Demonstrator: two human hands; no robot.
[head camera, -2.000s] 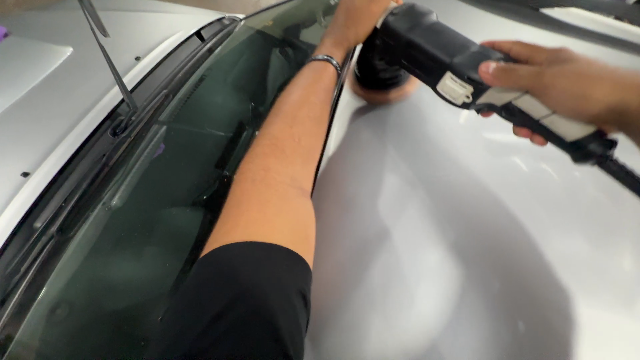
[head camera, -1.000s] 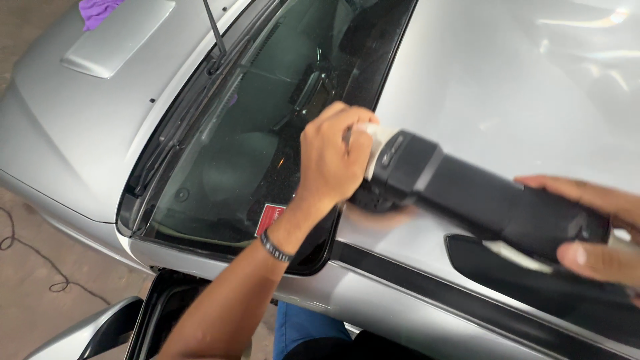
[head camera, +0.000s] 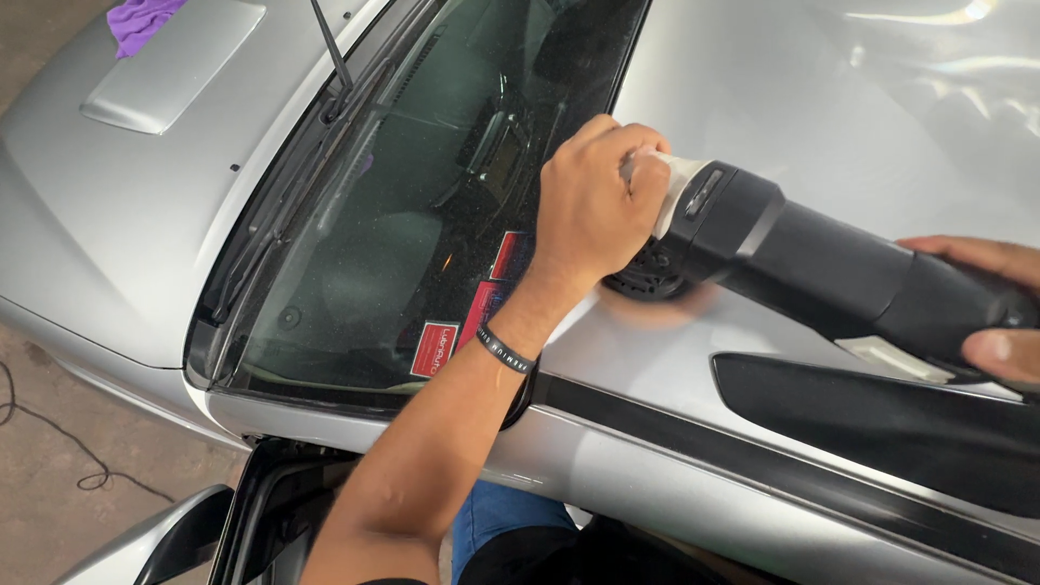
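Observation:
A black-and-white power polisher (head camera: 829, 260) lies slantwise over the silver car roof (head camera: 772, 106), its head at the roof's front corner by the windshield. My left hand (head camera: 605, 195), with a black band at the wrist, is closed around the white front of the polisher head. At the right edge, my right hand (head camera: 995, 301) grips the rear of the body, fingers on the far side and thumb on the near side. Under the head, the round pad (head camera: 658, 305) is blurred and appears to rest on the roof paint; part of it is hidden by the tool.
Left of the roof is the windshield (head camera: 382, 244) with red stickers and a raised wiper arm (head camera: 331, 49). A purple cloth (head camera: 140, 24) lies on the hood (head camera: 122, 203). A black roof rail (head camera: 877, 431) runs along the near side. Below are an open door (head camera: 244, 520), a side mirror (head camera: 154, 540) and a floor cable (head camera: 73, 443).
Both hands have brought the polisher from farther across the roof to its near front corner. Since one second ago it has stayed about there. The view has shifted, showing more hood and the near side.

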